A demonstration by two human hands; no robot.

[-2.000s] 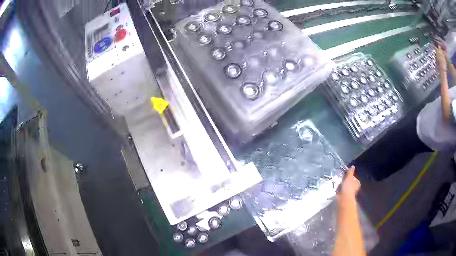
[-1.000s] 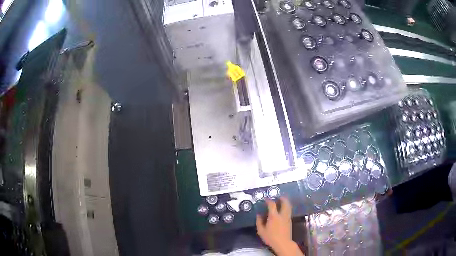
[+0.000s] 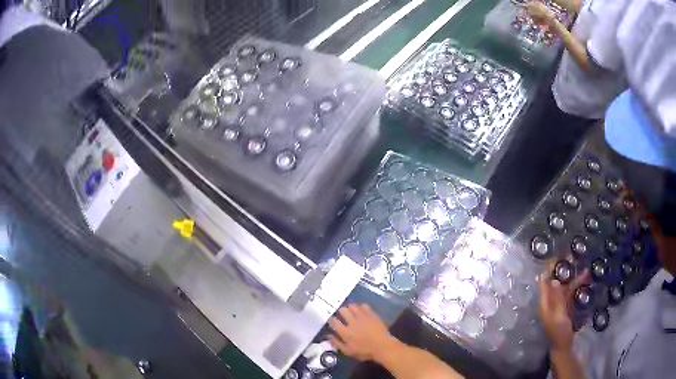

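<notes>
My right hand (image 3: 363, 333) reaches in from the bottom, palm down, fingers apart, at the end corner of the white control box (image 3: 252, 303). No held part shows; its underside is hidden. Loose small round metal-rimmed parts (image 3: 327, 360) lie just below the fingertips, partly cut off by the bottom edge. A clear blister tray (image 3: 404, 222) with round pockets that look empty lies beyond the hand. A second clear tray (image 3: 482, 289) lies beside it, blurred by glare. My left hand is not in view.
A thick milky stack (image 3: 296, 185) with round parts on top stands behind. Stacked filled clear trays (image 3: 463, 89) lie farther back. At right, a person in a blue cap holds a large tray of parts (image 3: 593, 222). Another person's hands work on a tray (image 3: 519, 26) at top right.
The view has swung right and tilted, bringing the people at right into view. My right hand remains by the loose parts and now lies closer to the box corner.
</notes>
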